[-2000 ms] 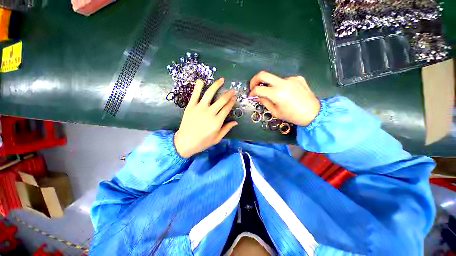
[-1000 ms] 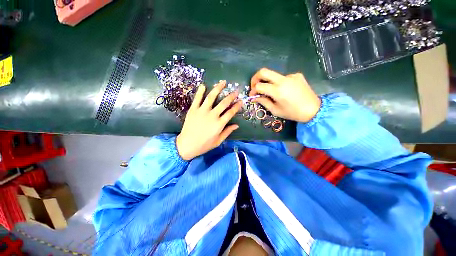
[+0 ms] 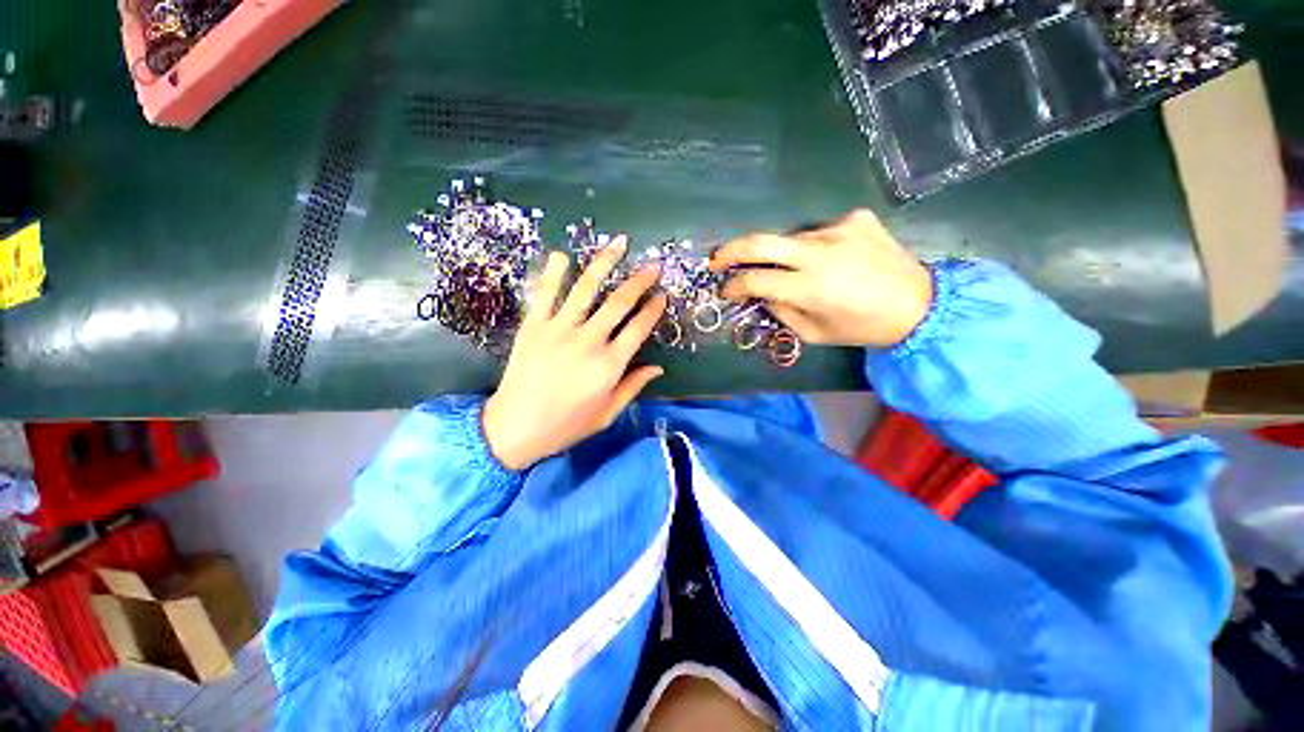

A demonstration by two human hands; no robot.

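Observation:
A loose heap of flex circuits (image 3: 479, 265), silvery at the top and dark with ring ends below, lies on the green mat. My left hand (image 3: 569, 358) is spread flat with fingers apart, its fingertips among the parts between the heap and my right hand. A smaller cluster with ring ends (image 3: 709, 316), one coppery, lies between my two hands. My right hand (image 3: 837, 279) is bent, its thumb and fingertips at the right of this cluster. Whether it pinches a part is too small and blurred to tell.
Dotted clear strips (image 3: 318, 243) lie on the mat (image 3: 157, 272). A blister tray (image 3: 987, 107) with flex circuits and a cardboard sheet (image 3: 1227, 193) are at right. A pink tray (image 3: 215, 79) and yellow label (image 3: 20, 266) are at left. Red crates (image 3: 122, 465) and an open box (image 3: 160, 626) stand below.
The view has shifted, showing more of the pink tray. My left hand stays spread on the parts. My right hand has flattened slightly beside the ring ends, which have moved closer together.

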